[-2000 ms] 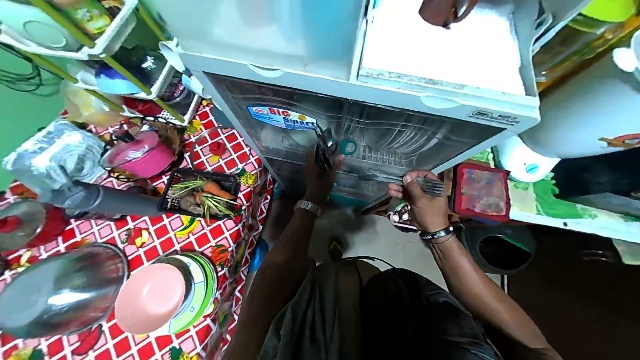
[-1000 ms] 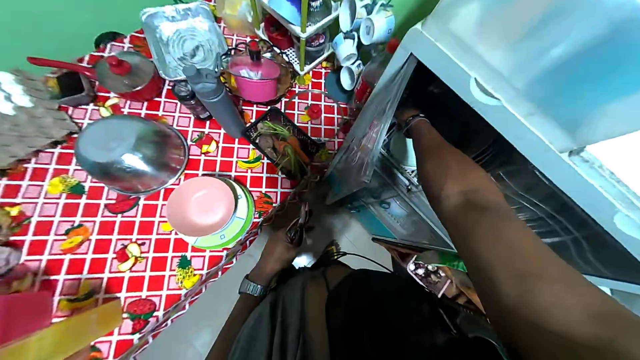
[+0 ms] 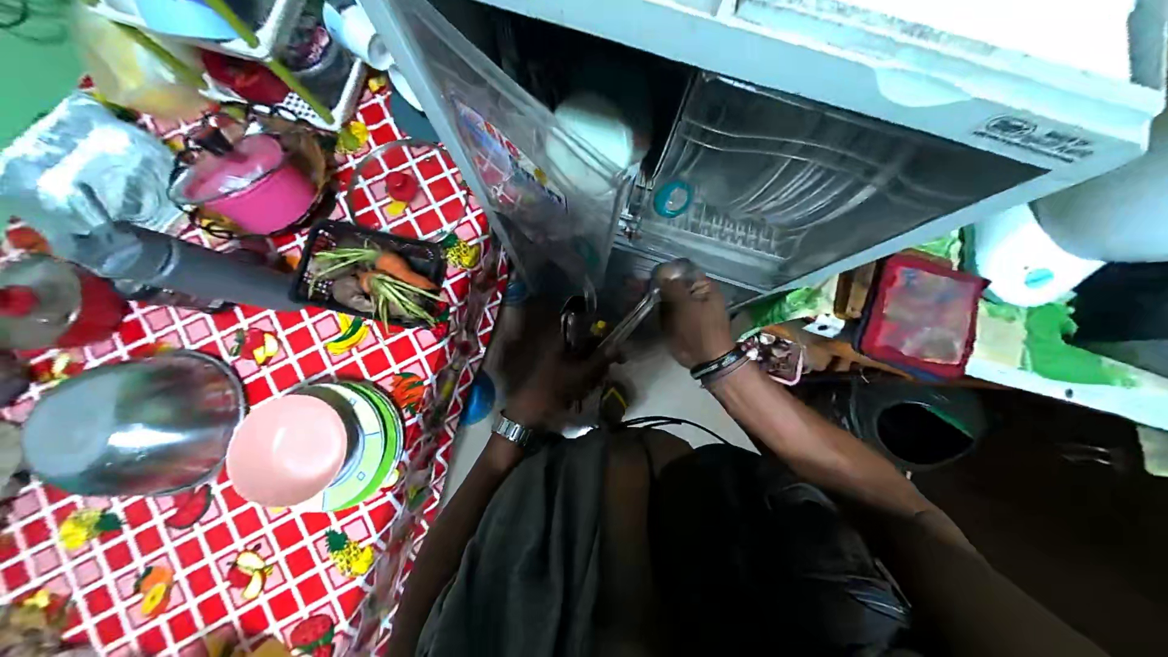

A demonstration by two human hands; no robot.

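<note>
My left hand (image 3: 557, 365), with a metal-band watch at its wrist, holds metal utensils (image 3: 634, 319) low in front of the cabinet; which kinds they are is blurred. My right hand (image 3: 693, 306), wearing dark bracelets, is closed on the upper end of the same utensils. Just beyond the hands stands a plastic cabinet (image 3: 912, 91). Its left clear door (image 3: 538, 182) is swung out, and a pale round dish (image 3: 593, 137) shows inside. The right clear door (image 3: 757, 182), with a teal round handle, is closed.
At left, a table with a red checked cloth (image 3: 301, 584) holds a pink bowl (image 3: 287, 449), a steel bowl (image 3: 137, 424), a pink pot (image 3: 251, 182) and a black basket of carrots (image 3: 370, 274). A red-rimmed container (image 3: 922, 315) sits on a ledge at right.
The left cabinet door, closed two seconds ago, stands open. My right hand, reaching inside one second ago, is out and beside my left hand. The view has swung back right.
</note>
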